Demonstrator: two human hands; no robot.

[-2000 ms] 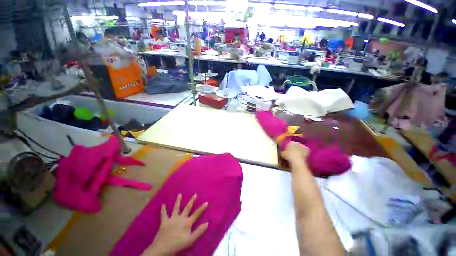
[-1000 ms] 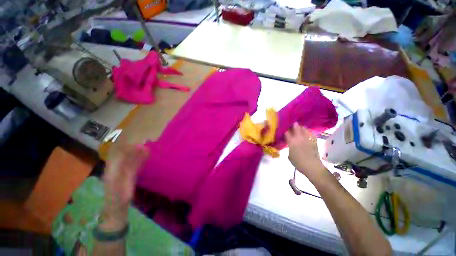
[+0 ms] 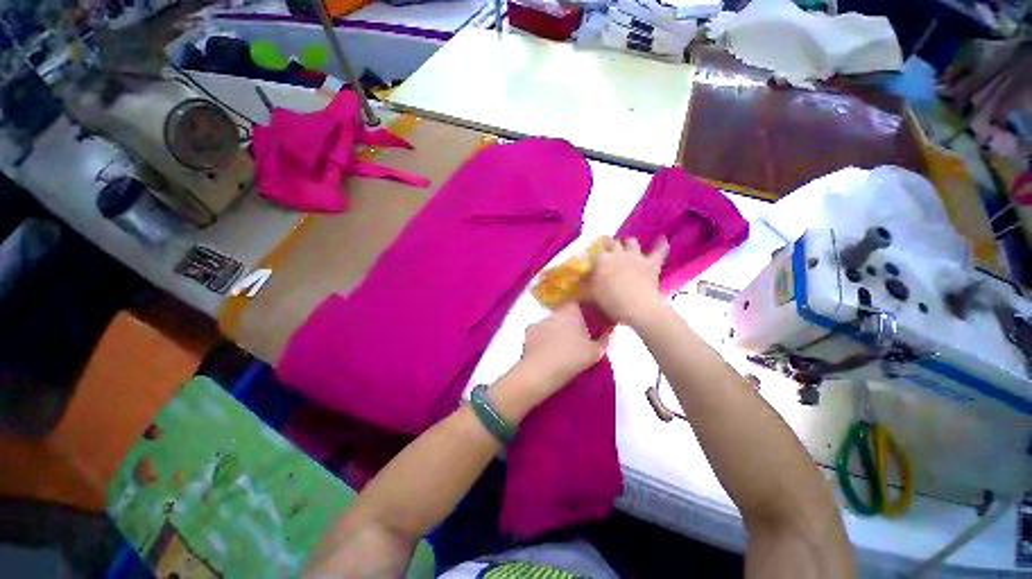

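A magenta bundle [image 3: 562,464] lies across the white table's front edge, its lower end hanging over. Its rolled upper end is beside the machine head. A yellow tie strip [image 3: 562,281] is around its middle. My left hand [image 3: 559,343], below a green bangle, grips the bundle just under the tie. My right hand [image 3: 625,278] is closed on the yellow tie; its fingertips are partly hidden. A stack of large magenta panels [image 3: 441,271] lies flat to the left, with a narrow fold or strip on top.
White sewing machine head [image 3: 894,305] at right, green-and-yellow-handled scissors [image 3: 871,464] below it. Bright pink heap [image 3: 308,158] on the brown board, another machine [image 3: 187,147] at far left. Green stool seat [image 3: 215,475] and orange chair [image 3: 125,396] at lower left. White cloth [image 3: 871,215] behind the machine.
My left hand has moved right from above the stool onto the bundle. My right hand has moved left onto the yellow tie. The bundle's lower part has shifted right, off the panel stack.
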